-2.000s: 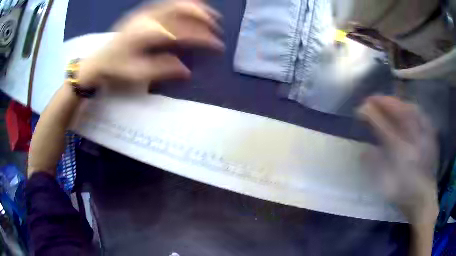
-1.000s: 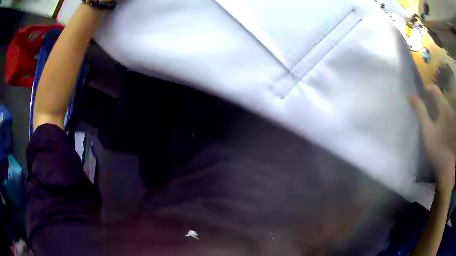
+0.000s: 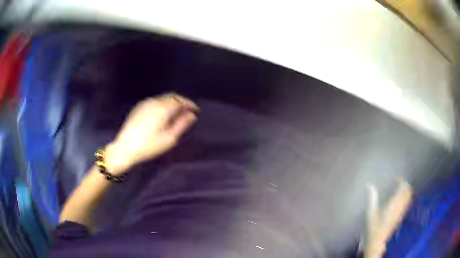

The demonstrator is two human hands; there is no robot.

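Note:
The picture is strongly blurred. Dark purple cloth covers the lap; a garment panel cannot be told apart from it. My left hand, with a beaded bracelet, is over this cloth left of centre with its fingers curled; whether they grip cloth cannot be told. My right hand is low at the right, smeared by motion, with thumb and a finger apart beside a pale grey blurred area of the cloth. Whether it holds anything is unclear. No grey pocket piece can be made out.
The white machine table curves across the top, its front edge beyond both hands. A yellow-brown part shows at the upper right. Blue items and a red item stand at the left; more blue is at the lower right.
The pale-backed panel with the stitched lines has left the table top. Both hands have moved down from the table to over the lap, and the view has shifted.

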